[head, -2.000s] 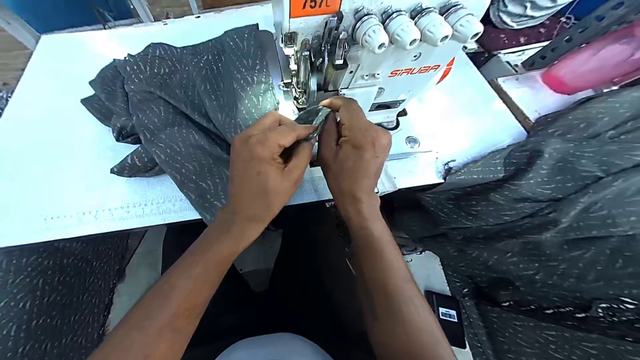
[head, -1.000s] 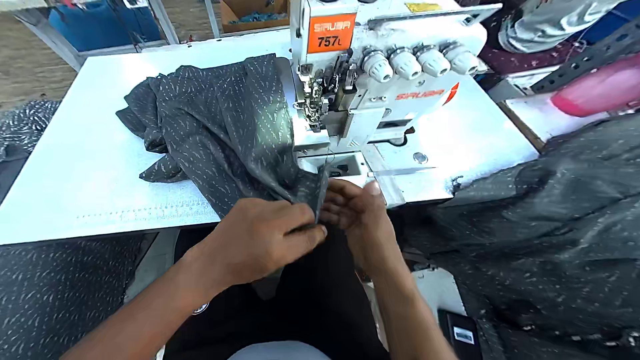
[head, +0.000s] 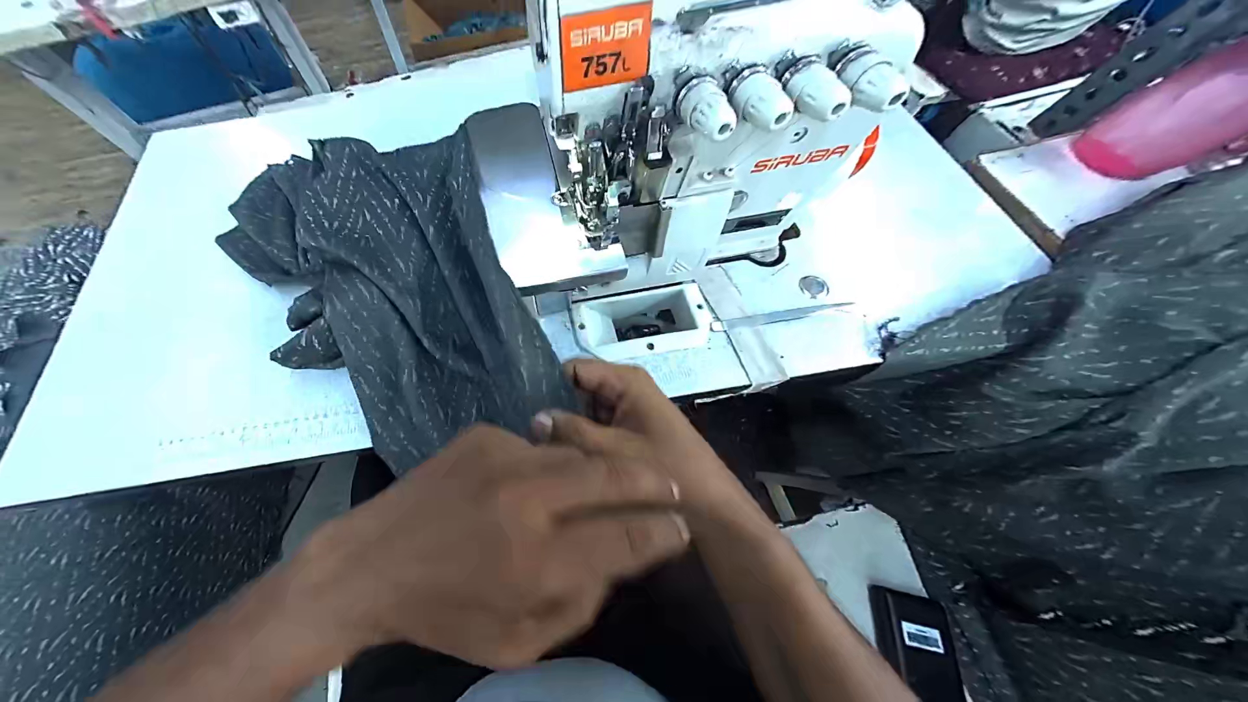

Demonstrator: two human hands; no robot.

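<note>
A dark grey garment piece with short white dashes (head: 419, 283) lies over the left part of the table, its near end hanging at the front edge. My right hand (head: 634, 419) grips the right edge of that cloth in front of the overlock sewing machine (head: 726, 107). Blurred, my left hand (head: 526, 536) is nearer the camera and partly covers the cloth's lower end and my right wrist; whether it holds anything is hidden. The needle and presser foot area (head: 597, 210) stands beyond the hands, with no cloth under it.
More of the dashed dark fabric (head: 1092, 390) drapes at the right, and another length (head: 136, 585) hangs below the table (head: 107, 361) at the left. A dark phone-like object (head: 916, 639) rests at lower right. Behind it all, a cardboard box (head: 458, 24) stands on the floor.
Two seconds ago both hands pinched the cloth close to the needle area; they are now lower, in front of the machine. My left hand has come nearer the camera and crosses before my right wrist.
</note>
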